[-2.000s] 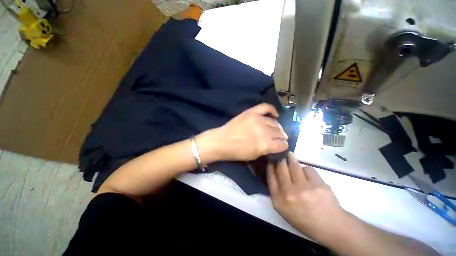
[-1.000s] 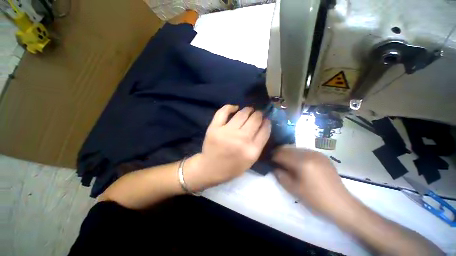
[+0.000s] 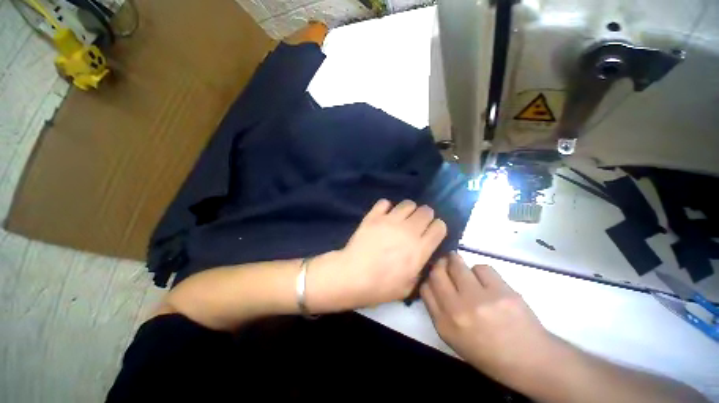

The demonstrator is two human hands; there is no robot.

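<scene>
The navy garment piece lies heaped on the white table, left of the lit needle area, with its right edge close to the presser foot. My left hand, with a bracelet at the wrist, presses and grips the cloth near its front right edge. My right hand is beside it, fingertips closed on the edge of the same cloth. The cream-white sewing machine stands at the right. Glare hides the needle tip. My fingers hide the cloth edge between them.
Dark fabric patches lie on the machine bed at the right, with blue-handled snips near them. Brown cardboard stands at the left, with a yellow plug-like item beyond it. An orange item shows behind the cloth.
The upper cloth has shifted and folded toward me, leaving more white table showing behind it. My right hand, blurred a second ago, is now at the cloth edge beside my left hand.
</scene>
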